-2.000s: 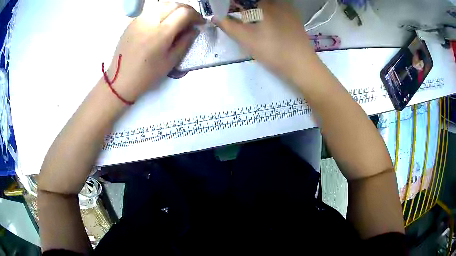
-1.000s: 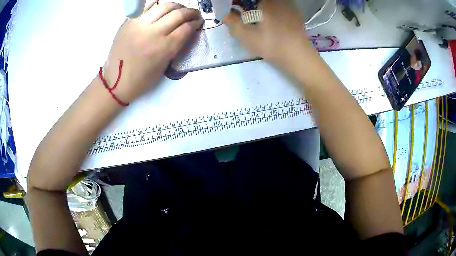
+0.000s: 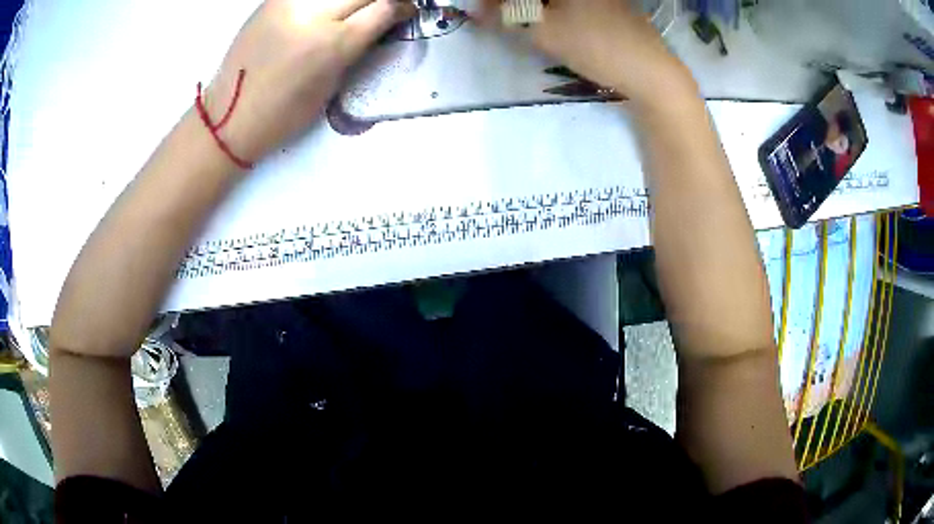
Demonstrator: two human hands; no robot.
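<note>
My left hand is at the top, its fingertips bent beside the shiny presser foot area of the sewing machine. My right hand is to the right of it, blurred, with the ribbed cream piece by its fingers. No fabric shows clearly at the fingertips, and I cannot tell what either hand holds. The grey-silver machine bed shows between the hands. Dark pointed snips blades show below my right hand; their handles are hidden under my wrist.
The white table has a printed ruler along its front edge. A lit smartphone lies at the right. A yellow wire basket with a pale blue packet is below it. Dark clothing covers the lap.
The view has shifted, so the machine and hands sit higher. My right hand has moved right from my left fingertips, uncovering the snips blades; the pink handles are now covered.
</note>
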